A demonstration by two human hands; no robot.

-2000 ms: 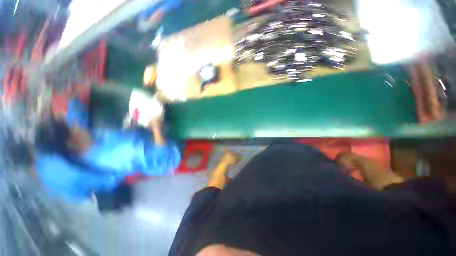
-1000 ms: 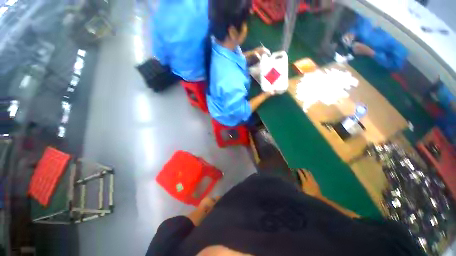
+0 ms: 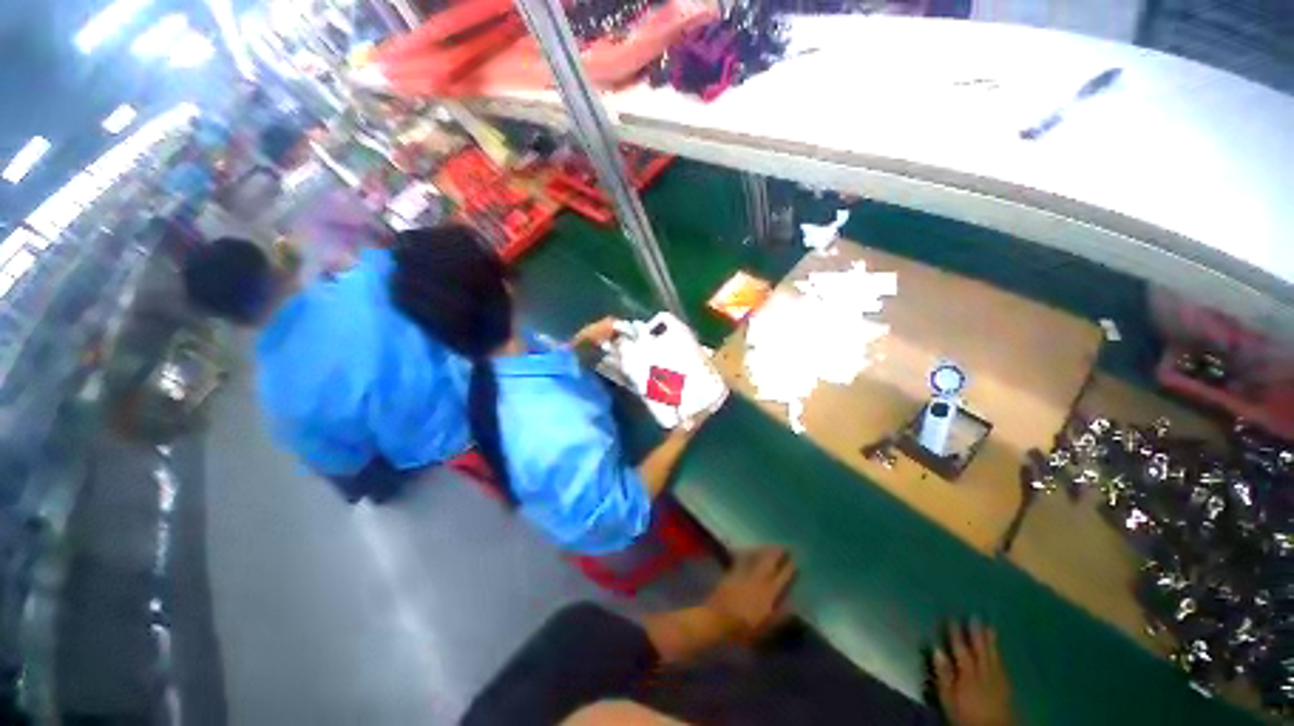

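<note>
My left hand (image 3: 755, 590) rests at the front edge of the green bench (image 3: 837, 546), low in the middle of the picture, with nothing seen in it. My right hand (image 3: 972, 675) lies on the green top near the bottom edge, fingers spread and empty. A tangled pile of black and silver parts (image 3: 1220, 539) lies on the tan board (image 3: 993, 333) at the right. A small pale handheld fan (image 3: 941, 396) stands upright on a dark square tray (image 3: 971, 443) beyond my hands.
White pieces (image 3: 816, 333) lie heaped on the board beside an orange-yellow packet (image 3: 739, 295). A seated person in blue (image 3: 561, 454) holds a white jug with a red label (image 3: 670, 373). A white overhead shelf (image 3: 908, 107) crosses the top. A red stool (image 3: 646, 555) is under that person.
The view has swung up and along the bench. My left hand has moved from near the red stool to the bench edge. My right hand is now farther right. The neighbour still holds the jug.
</note>
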